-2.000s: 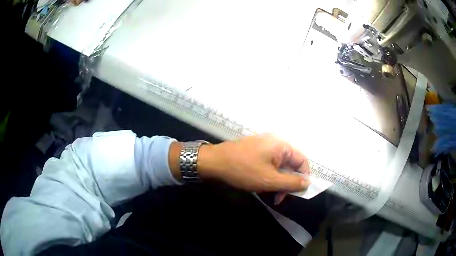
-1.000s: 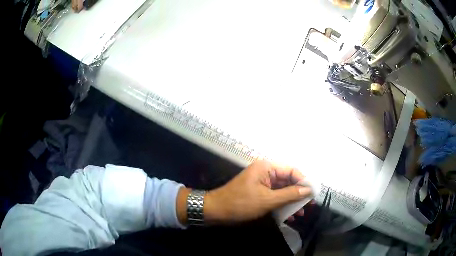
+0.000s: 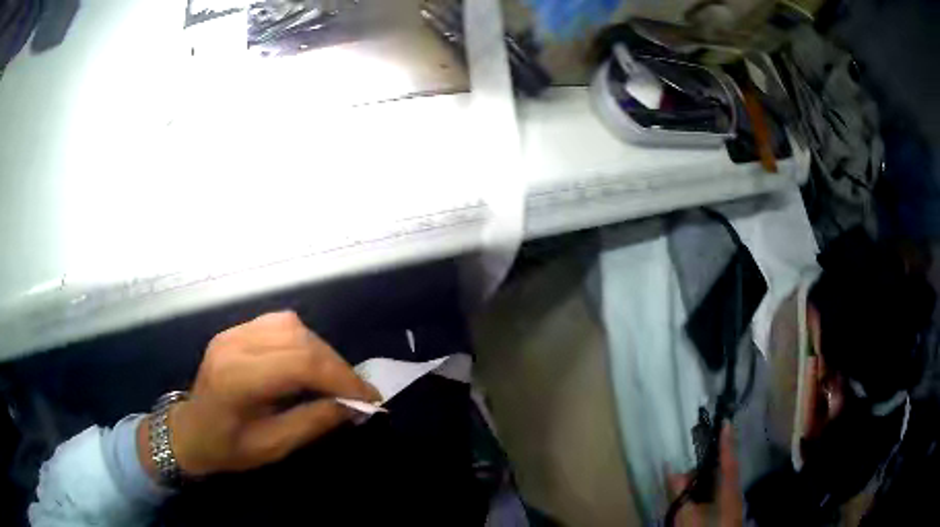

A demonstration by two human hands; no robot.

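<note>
My left hand (image 3: 263,396), with a metal-banded watch at its wrist, is at the lower left, below the table's front edge. Its thumb and fingers pinch the end of a white tape (image 3: 407,373), which runs off to the right against dark clothing. A small white sliver (image 3: 410,341) shows just above that tape. Another white band (image 3: 495,134) lies across the table and hangs over its front edge. I cannot make out my right hand in the frame.
White table (image 3: 340,175) with printed ruler edge. Clear oval tray (image 3: 670,103) and orange-brown strip (image 3: 761,124) at its right end. Blurred fingers (image 3: 727,479), seemingly another person's, are at the lower right beside a dark-haired head (image 3: 871,309) and pale cloth (image 3: 644,350).
The view has swung right, so the machine's needle area is now at the top left. My left hand is clear of the table edge, still holding tape. The dark blade is no longer visible beside it.
</note>
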